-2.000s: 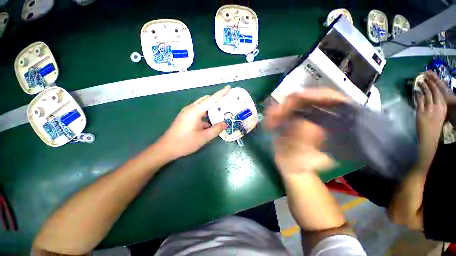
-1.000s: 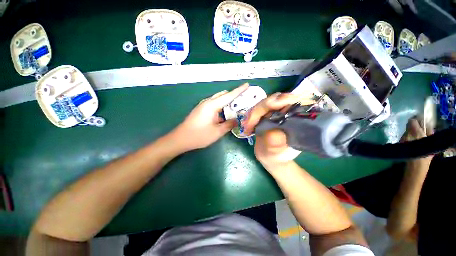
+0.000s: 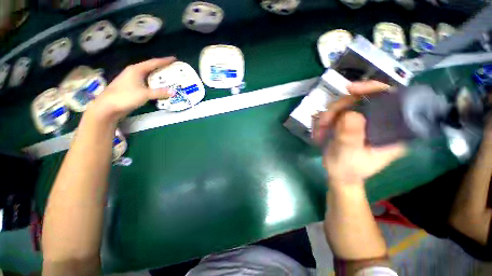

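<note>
My left hand (image 3: 132, 89) grips a cream-white plastic housing (image 3: 186, 76) by its left side, above the far side of the white strip. The housing's open side is up and shows a light-blue circuit board (image 3: 177, 96) and a dark-blue component (image 3: 191, 88). My right hand (image 3: 350, 135) is around the electric screwdriver (image 3: 389, 116), which is blurred and held at the right in front of the screw feeder (image 3: 330, 94). The driver's tip cannot be made out.
A housing with a blue board (image 3: 221, 66) lies right of the held one. Other housings lie at the left (image 3: 50, 110), partly behind my left arm. Empty housings (image 3: 202, 16) line the far side. A neighbouring worker's arm (image 3: 475, 199) is at the right edge. The white strip (image 3: 259, 99) crosses the green bench.
My left hand has moved from the bench middle to the far left and holds a housing there. My right hand and the screwdriver have moved right, away from the left hand. The view has shifted.
</note>
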